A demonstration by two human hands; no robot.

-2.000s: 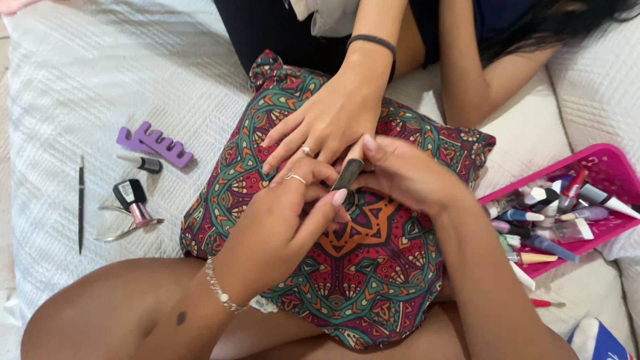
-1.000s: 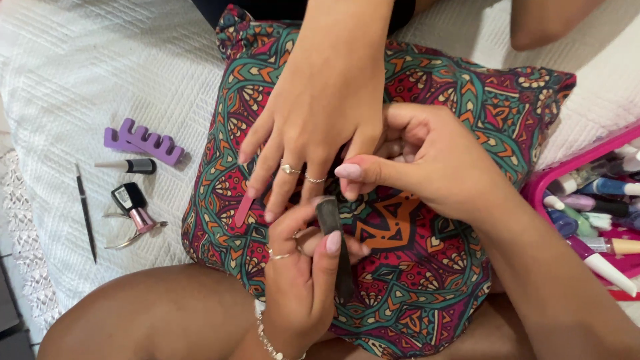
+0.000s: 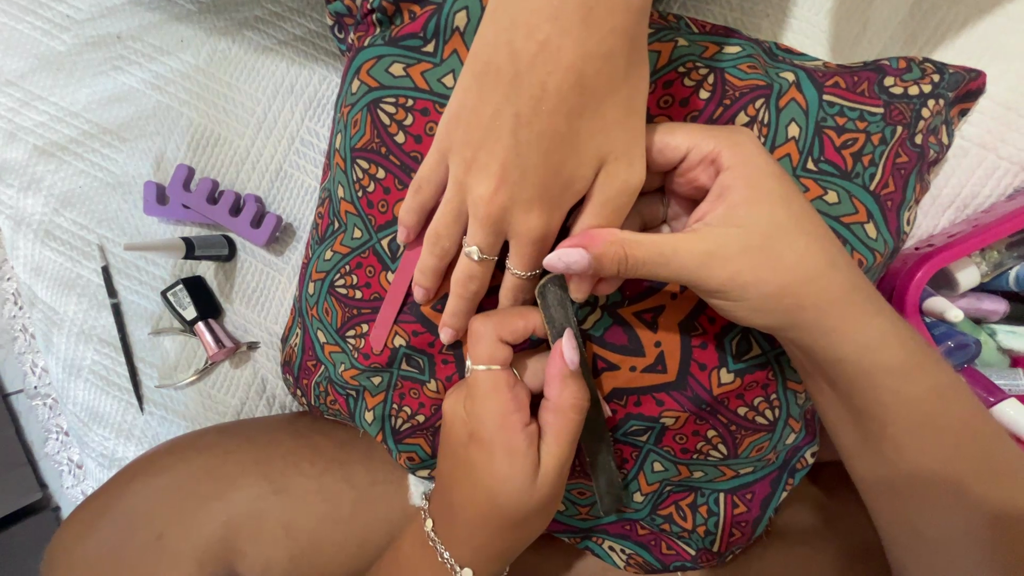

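Observation:
A patterned cushion [image 3: 704, 480] lies across my lap, and another person's hand [image 3: 544, 136] with two rings rests palm down on it. My left hand [image 3: 512, 416], with a ring and a chain bracelet, grips a dark nail file [image 3: 592, 432] between thumb and fingers; the file's upper end is by that person's fingers. My right hand [image 3: 704, 232] holds the person's index finger, its thumb over the fingertip area, which is partly hidden. A pink nail file [image 3: 396, 300] lies on the cushion beside the person's little finger.
On the white bedspread [image 3: 72, 184] at left are purple toe separators [image 3: 216, 204], a nail polish bottle [image 3: 200, 316] over metal cuticle nippers [image 3: 192, 376], a black-and-beige bottle [image 3: 184, 247] and a thin dark tool [image 3: 120, 328]. A pink basket [image 3: 912, 280] of nail polishes stands at right.
The view has moved closer. My right hand has shifted onto the person's finger, and the dark file is now upright in my left hand, lower than at first. The pink file shows on the cushion.

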